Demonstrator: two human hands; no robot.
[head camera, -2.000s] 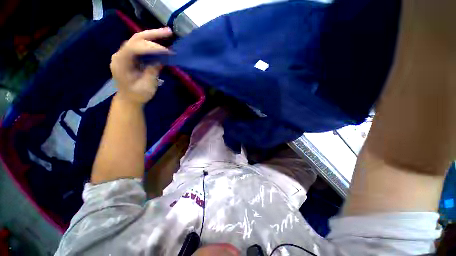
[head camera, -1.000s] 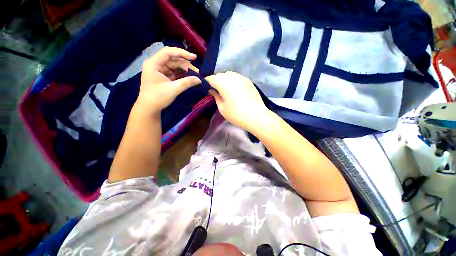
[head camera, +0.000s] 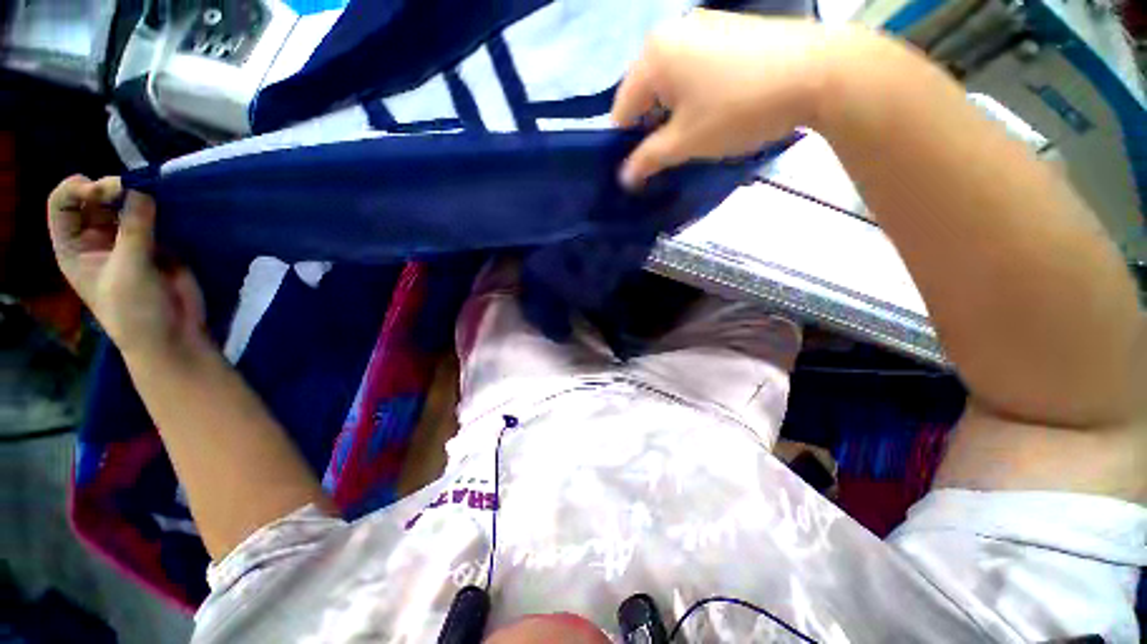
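A navy garment (head camera: 377, 195) with a light grey panel and navy stripes (head camera: 478, 94) is stretched sideways between my hands, above the table's front edge and my lap. My left hand (head camera: 120, 258), at the far left, pinches its navy edge between thumb and fingers. My right hand (head camera: 704, 94), upper centre-right, grips the same navy edge near its other end. Part of the navy cloth hangs down over my lap. The fingertips of my right hand are partly hidden by the hand and cloth.
The white machine table with a silvery ruler-like edge (head camera: 805, 297) runs to the right. A white and blue sewing machine head (head camera: 1057, 113) stands upper right. A grey-white machine part (head camera: 201, 63) is at upper left. A maroon-rimmed bin (head camera: 387, 365) with navy and grey cloth is below left.
My hands were close together on the navy edge and are now wide apart. My left hand moved left and my right hand up and right. The grey panel has shifted up and left, and the edge is stretched out.
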